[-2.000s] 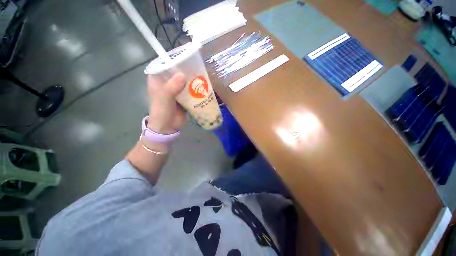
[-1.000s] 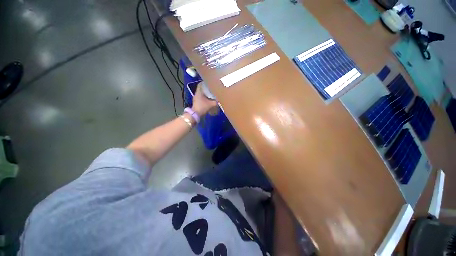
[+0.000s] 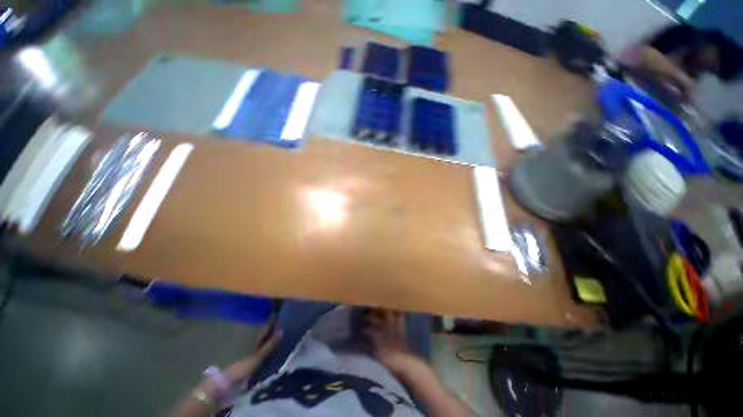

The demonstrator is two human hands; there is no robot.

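My left hand (image 3: 265,346) and my right hand (image 3: 381,332) are low at my lap, below the table's front edge. Both are small and blurred; I cannot tell if they hold anything. On the tabletop, a blue cell panel (image 3: 262,114) with two white strips lies partly on a grey-green mat (image 3: 167,96). Dark blue cell strings (image 3: 433,126) lie right of it. Silver ribbon pieces (image 3: 112,191) and a single white strip (image 3: 156,195) lie at the left. More silver ribbon (image 3: 529,251) lies at the right beside a white strip (image 3: 490,208).
A white strip stack (image 3: 45,175) is at the far left. At the right are a grey canister (image 3: 547,186), black box (image 3: 611,269), white round tub (image 3: 656,181), scissors with yellow and red handles (image 3: 687,285) and blue tray (image 3: 607,94). A person's arm (image 3: 660,69) shows top right.
The view has swung right and now faces the table. The drink cup, earlier in my left hand and then lowered beside the table, is out of sight. My right hand has come into view.
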